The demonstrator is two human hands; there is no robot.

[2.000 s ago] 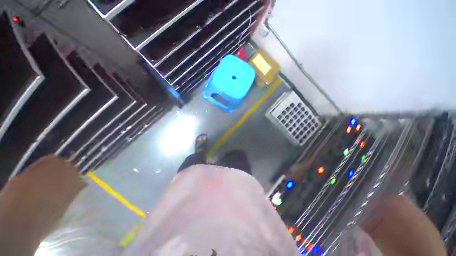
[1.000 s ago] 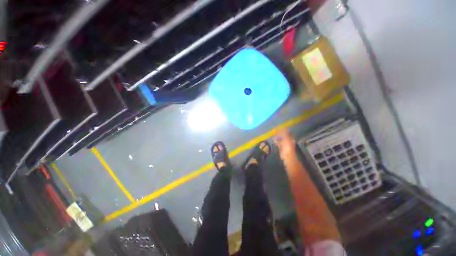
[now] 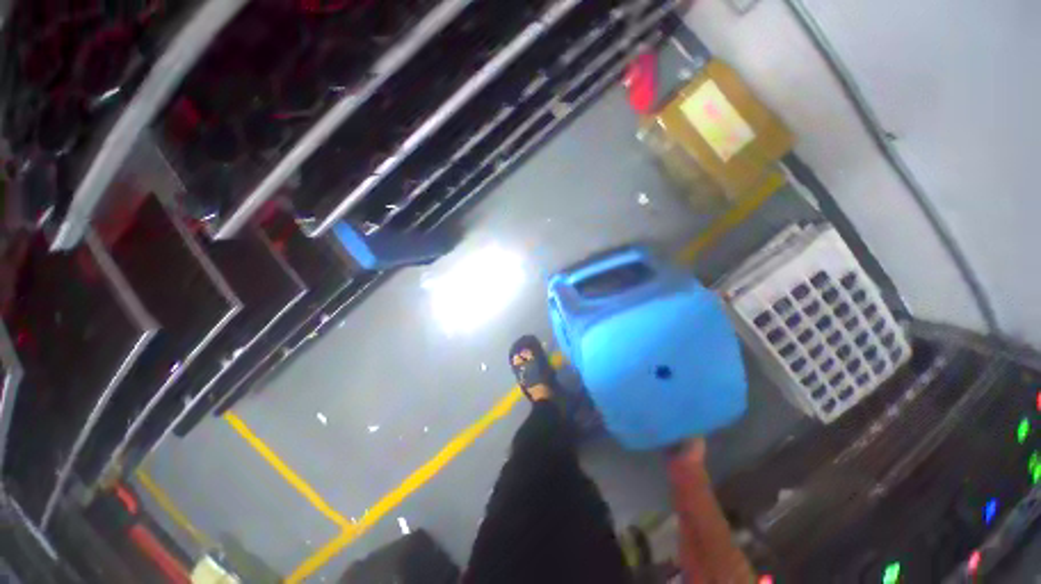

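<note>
A light blue plastic stool (image 3: 662, 365) with a small centre hole is in front of me, tilted, with an open slot in its side facing away from me. My right hand (image 3: 687, 456) is at the stool's near edge and grips it; the fingers are hidden under or behind the rim. My left hand is not in view.
White trays with square pockets (image 3: 828, 325) lie stacked by the wall. A cardboard box (image 3: 725, 131) with a pale label and a red item (image 3: 642, 82) are beyond. Dark rack shelves (image 3: 343, 137) line the left; coloured lights show at lower right. Yellow lines (image 3: 440, 462) cross the floor.
My right hand has reached the stool and taken hold of its edge. The stool has moved nearer to me and tilted, away from the box and rack.
</note>
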